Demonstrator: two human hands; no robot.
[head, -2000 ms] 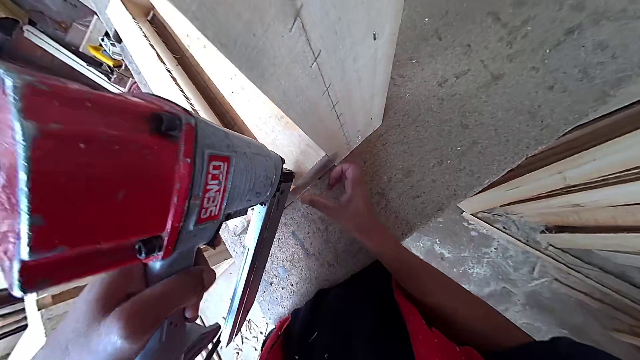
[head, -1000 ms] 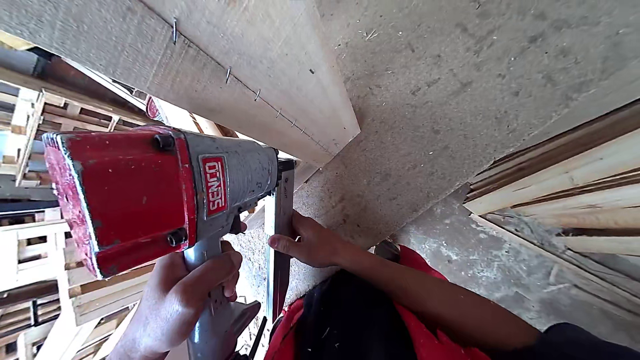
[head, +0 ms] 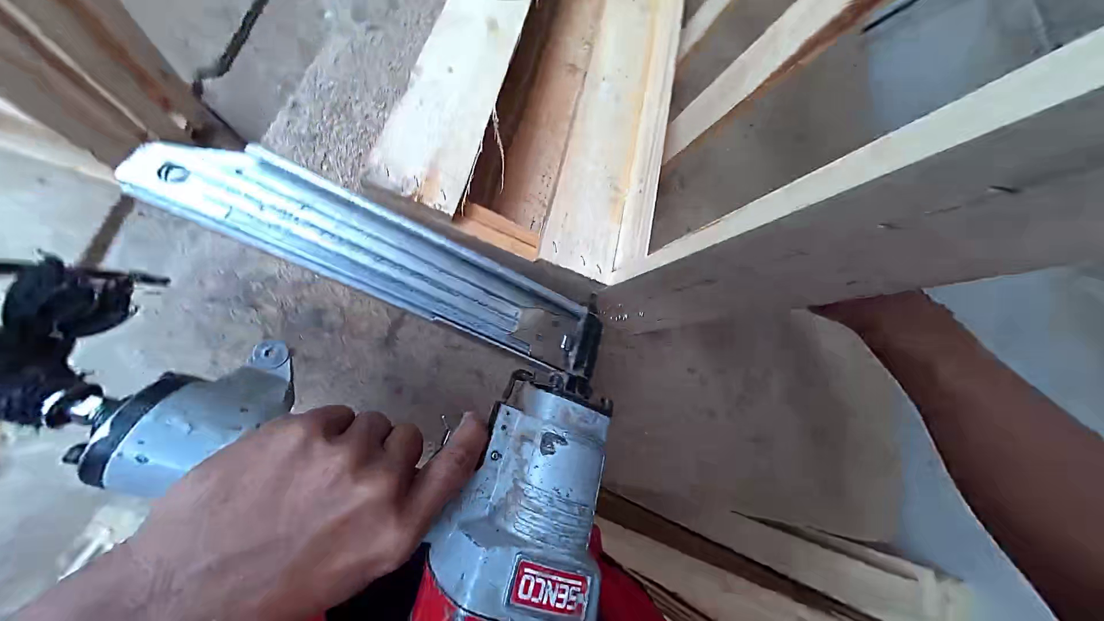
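My left hand (head: 302, 509) grips the handle of a Senco pneumatic stapler or nailer (head: 548, 492), its index finger at the trigger. The tool's red and grey body points up, and its long metal magazine (head: 345, 250) slants to the upper left. The nose is close against the corner where a long wooden board (head: 862, 224) meets the ends of several boards (head: 595, 155); contact is unclear. Small metal fasteners show near that corner. My right forearm (head: 975, 431) reaches in from the right and passes behind the long board, which hides the right hand.
A dark-wrapped air-hose fitting (head: 73, 405) joins the handle end at the left. More timber (head: 78, 78) stands at the upper left, and wooden boards (head: 733, 569) lie at the lower right. Wooden slats (head: 759, 78) run across the upper right. The concrete floor (head: 336, 95) shows cracks.
The view has swung strongly. The tool, still in my left hand, now has its nose by a board corner. My right hand, earlier seen at the magazine, is now hidden.
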